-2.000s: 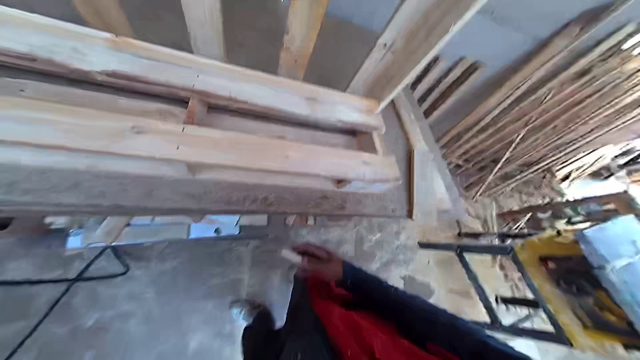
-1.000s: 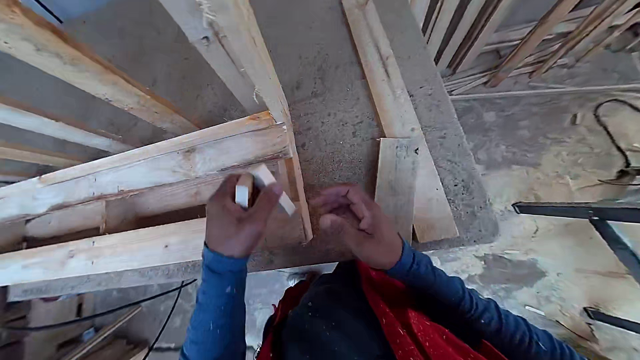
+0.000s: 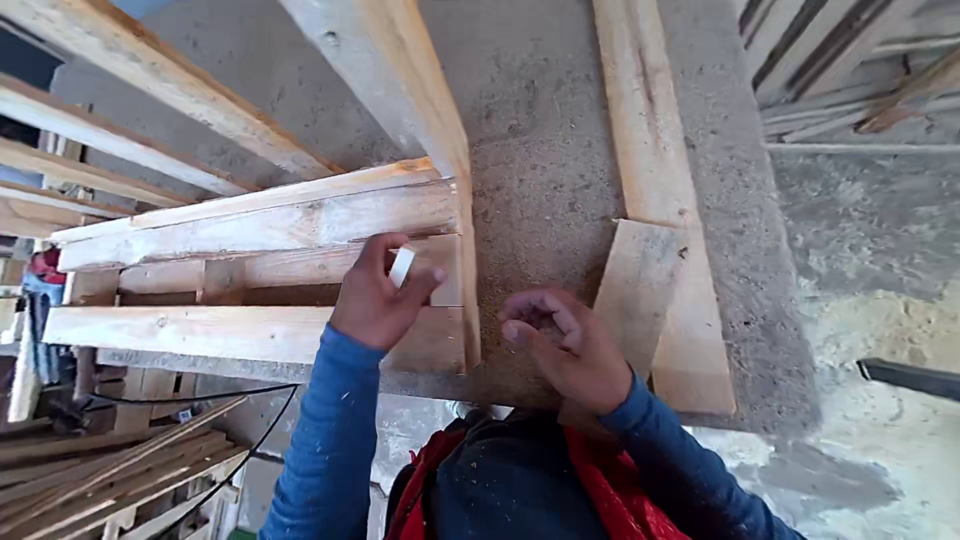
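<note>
My left hand (image 3: 382,292) is over the end of a wooden frame (image 3: 225,330) made of long pale boards with short blocks between them. A small white block (image 3: 401,266) is gripped between its thumb and fingers. Against the frame's right end stands an upright-edged board (image 3: 469,285). My right hand (image 3: 566,345), fingers curled, hovers to the right of that board; whether it holds anything small cannot be told. Beyond it, a short board (image 3: 641,281) overlaps a long plank (image 3: 664,172) on the grey workbench (image 3: 540,150).
Slats (image 3: 180,90) rise from the frame toward the upper left. A stack of wood strips (image 3: 135,472) and a black cable (image 3: 259,450) are below left. More boards (image 3: 832,45) lie at the upper right. A dark metal bar (image 3: 911,377) juts in at right.
The view has swung down to the frame's end since the earliest frame. Over the last second, my left hand has kept its grip on a white block, of which less shows now.
</note>
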